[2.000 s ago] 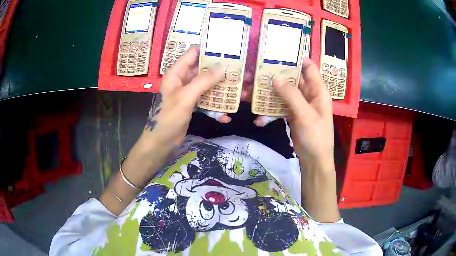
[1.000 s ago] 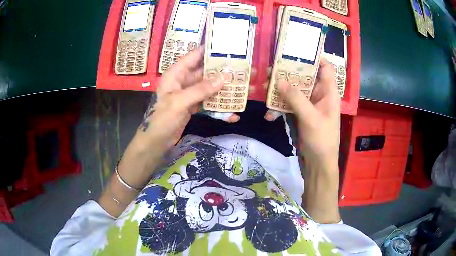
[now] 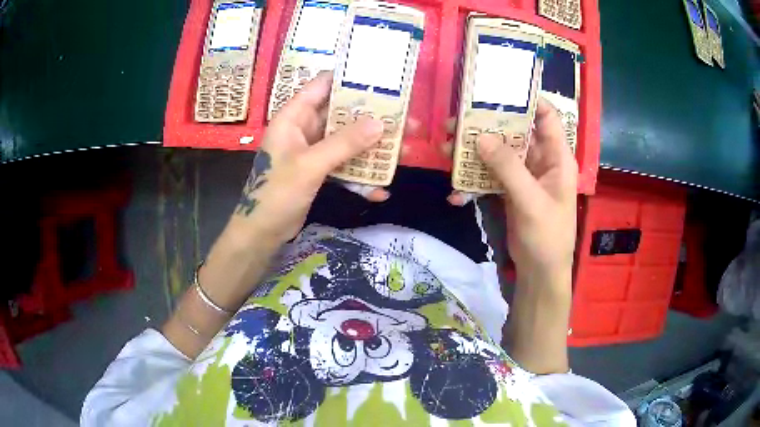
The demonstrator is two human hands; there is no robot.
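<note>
My left hand [image 3: 312, 154] holds a gold keypad phone [image 3: 374, 62] upright, its thumb on the keys below the screen. My right hand [image 3: 529, 163] holds a second gold keypad phone [image 3: 502, 73], its thumb on the navigation key area. Both displays are lit white with dark blue bars. The phones are apart, above the near edge of the red phone tray [image 3: 429, 83]. Whitish coverings show on fingertips beneath both phones. The fingers behind the phones are mostly hidden.
The tray holds several gold phones, two lit ones [image 3: 227, 62] at left and a dark-screened one [image 3: 560, 71] at right. Two phones [image 3: 705, 32] lie on the green bench [image 3: 667, 100] at far right. A black device [image 3: 615, 242] lies on a red surface [image 3: 621, 292] below.
The right-hand phone has moved right since two seconds ago and is now more upright than one second ago. The left-hand phone has shifted slightly left since one second ago. Both remain held.
</note>
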